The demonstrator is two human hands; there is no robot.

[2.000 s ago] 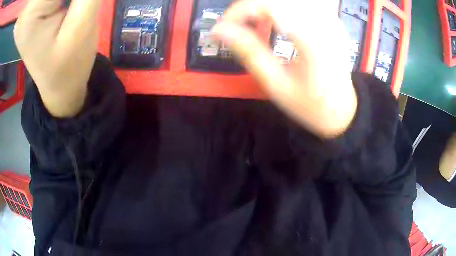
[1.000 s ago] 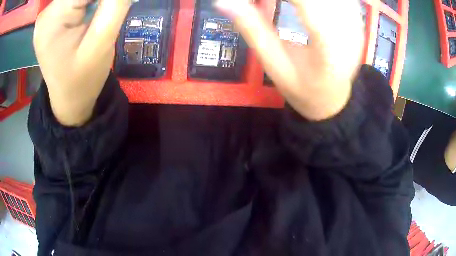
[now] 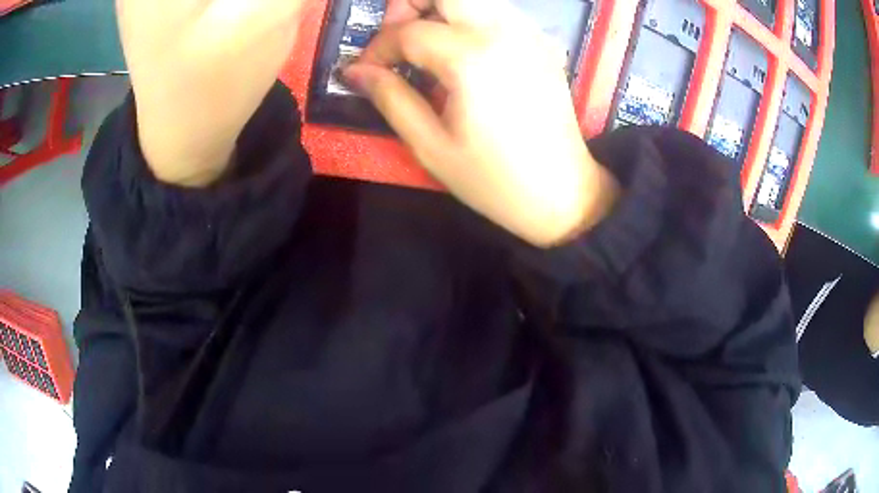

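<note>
A red foam tray lies in front of me with open-backed phones in its slots. My right hand is over the tray, its fingertips on the lower part of a phone at the left. That phone's blue and silver board shows in part beside my fingers. Whether a label is under or between the fingertips cannot be told. My left hand is raised at the upper left, its fingers cut off by the top edge, so what it holds is hidden.
More phones sit in the tray slots to the right. A green tabletop shows at both sides. Stacked red trays stand low at the left. Another person's dark sleeve and part of a hand are at the right edge.
The tray and phones appear shifted and turned in view, with more slots showing at the right. My right hand has moved left and down onto a phone. My left hand appears further right.
</note>
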